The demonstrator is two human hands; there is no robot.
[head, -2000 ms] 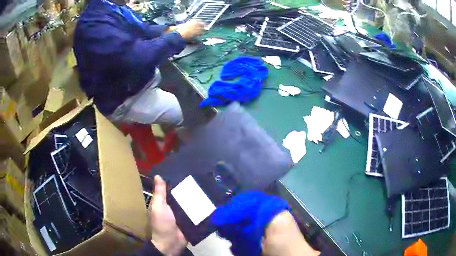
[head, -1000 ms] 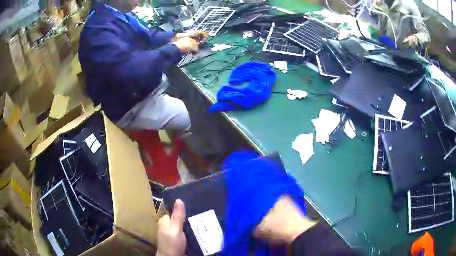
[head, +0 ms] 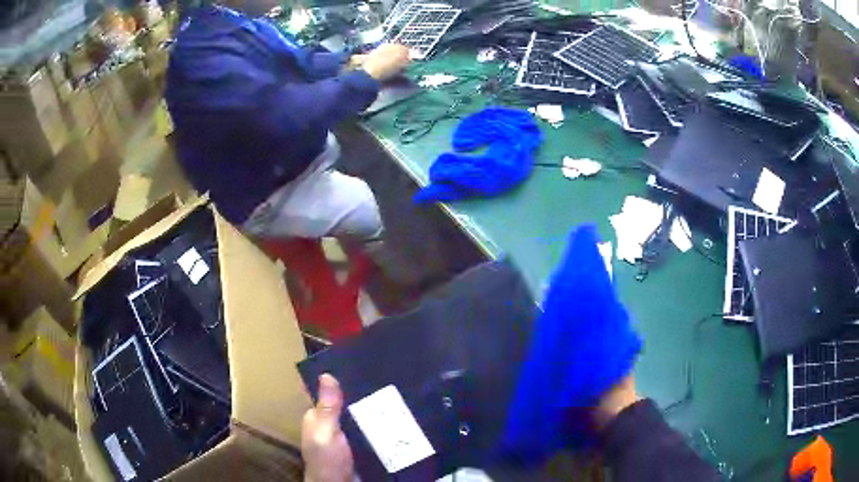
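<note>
A small solar panel (head: 471, 348) is held with its black back facing up and a white rating label (head: 390, 428) near its lower left. My left hand (head: 327, 438) grips the panel's left edge, thumb on the back beside the label. My right hand (head: 617, 399) is mostly hidden behind a blue cleaning cloth (head: 576, 344) that it holds at the panel's right side. The cloth hides that edge. The panel's front face is out of sight.
An open carton (head: 259, 339) full of panels stands at left. A person (head: 273, 122) sits on a red stool (head: 325, 282) beyond it. The green bench (head: 584, 202) bears another blue cloth (head: 490, 155), white scraps (head: 637, 226), heaped panels (head: 725, 160) and an orange object (head: 812, 461).
My right hand and the cloth have moved right, uncovering more of the panel back. My left hand still holds the panel. The view has shifted slightly.
</note>
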